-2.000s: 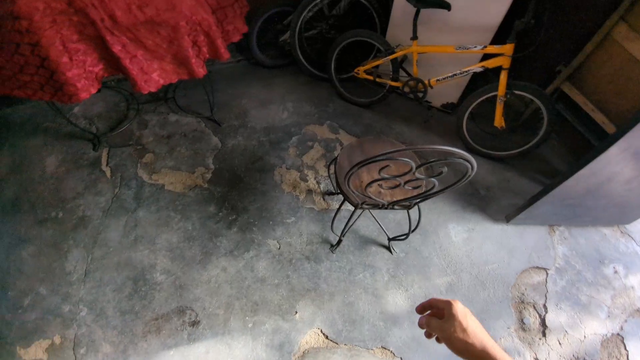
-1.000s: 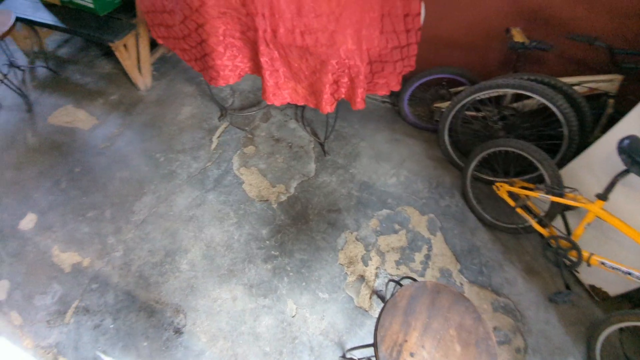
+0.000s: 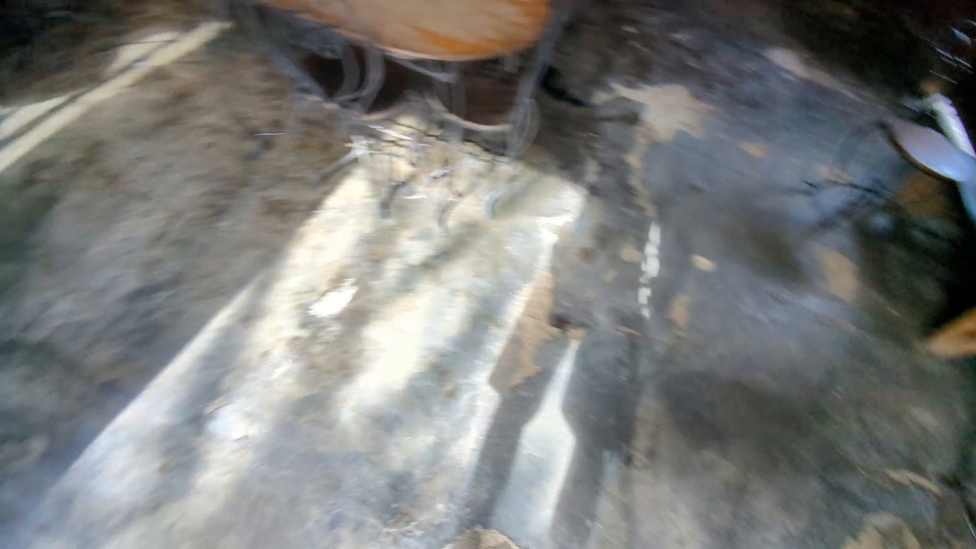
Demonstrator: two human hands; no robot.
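Neither my left hand nor my right hand is in the head view, so what they hold or touch is hidden. The nearest large object is a wooden round tabletop or seat (image 3: 450, 30) at the top, cut off by the frame edge. Curved metal legs (image 3: 526, 91) stand beneath it. The view is blurred by motion.
Worn concrete floor (image 3: 427, 343) with chipped patches spreads below, crossed by bright strips of sunlight and shadows. At the right edge is a pale rounded object (image 3: 926, 149), too blurred to name. A brown piece (image 3: 953, 335) lies below it.
The view has swung far round; the red cloth and the bicycles have left it. One hand, seen at the lower right two seconds ago, is out of view.
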